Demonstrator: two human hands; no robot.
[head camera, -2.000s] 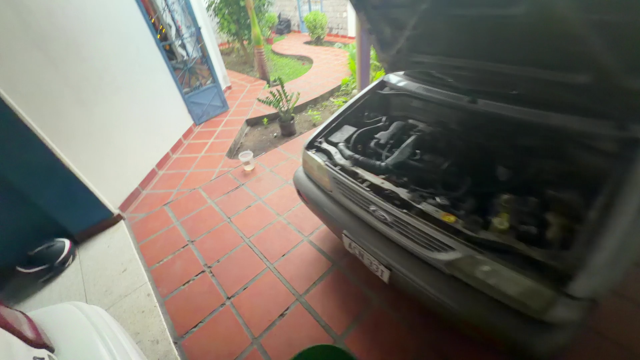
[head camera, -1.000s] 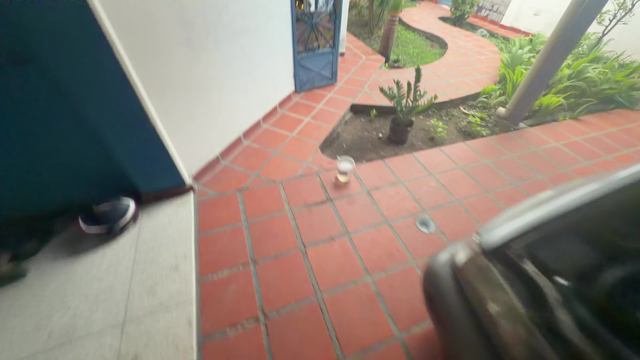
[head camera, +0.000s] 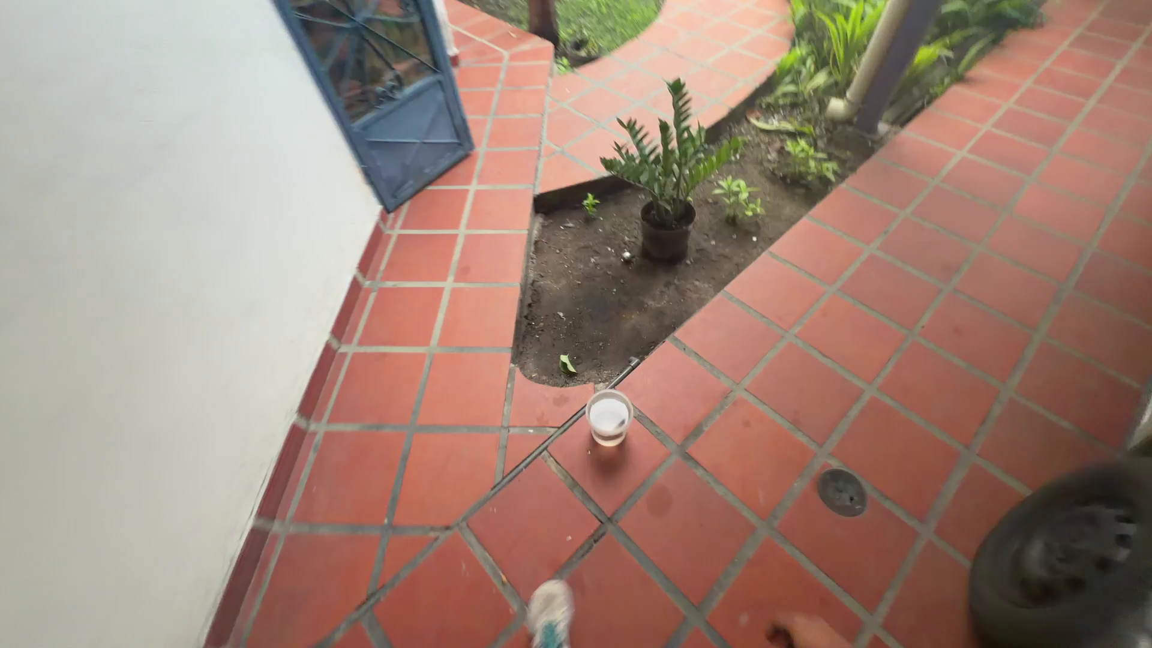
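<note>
Part of my right hand (head camera: 801, 632) shows, blurred, at the bottom edge right of centre; its fingers are mostly cut off, and whether it holds anything is unclear. My left hand is outside the view. Ahead on the red tiles stands a clear plastic cup (head camera: 609, 418) with some liquid in it, close to the tip of a soil bed (head camera: 594, 310). My shoe (head camera: 550, 612), light with a teal part, is on the tiles below the cup. A potted plant (head camera: 667, 229) in a dark pot stands on the soil.
A round floor drain (head camera: 842, 491) lies right of the cup. At the lower right is a wheel with a black tire (head camera: 1035, 558). A white wall (head camera: 171, 288) and a blue metal gate (head camera: 409, 135) border the left. A post (head camera: 886, 67) rises at the bed's far end.
The view has swung left and forward, away from the car with its raised hood. The cup and potted plant now appear nearer. Part of my right hand and my shoe have come into view.
</note>
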